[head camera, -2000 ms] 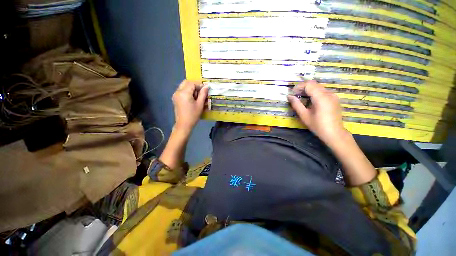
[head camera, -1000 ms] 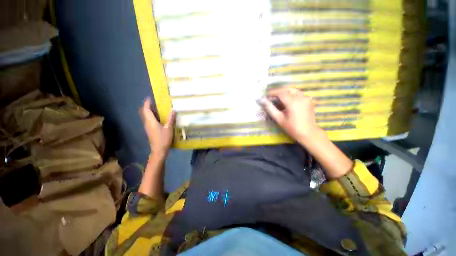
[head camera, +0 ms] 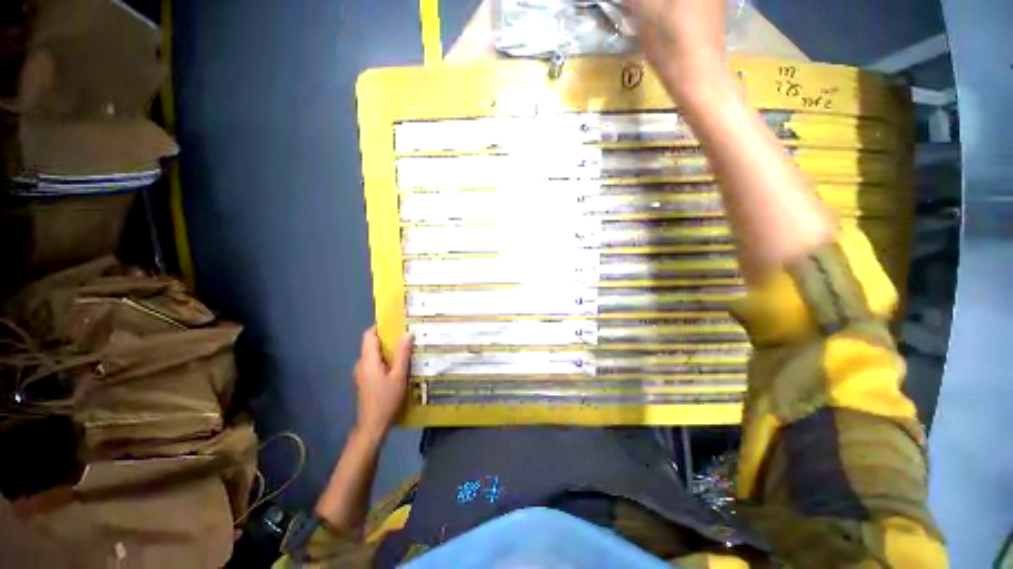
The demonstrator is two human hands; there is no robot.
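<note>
The yellow loading board (head camera: 555, 416) lies in front of me above my lap. White closed zippers (head camera: 494, 270) fill the left half of several rows. The right half of the rows (head camera: 667, 267) shows grey bands between yellow ribs. The lowest row looks grey and unfilled. My left hand (head camera: 383, 381) grips the board's lower left edge. My right hand (head camera: 680, 33) is at the top of the picture, over a clear plastic bag (head camera: 555, 28) beyond the board's top edge. Its fingers are cut off or blurred, so I cannot tell what they hold.
Brown fabric goods (head camera: 144, 389) are piled at the left. Dark handwriting is on the board's top edge. My right forearm crosses over the board's right half. A pale blue surface (head camera: 989, 278) is at the far right. A dark apron (head camera: 555, 467) covers my lap.
My right hand has left the zipper rows and moved up to the plastic bag. The board's top edge and the bag have come into view. My left hand stays at the board's left edge.
</note>
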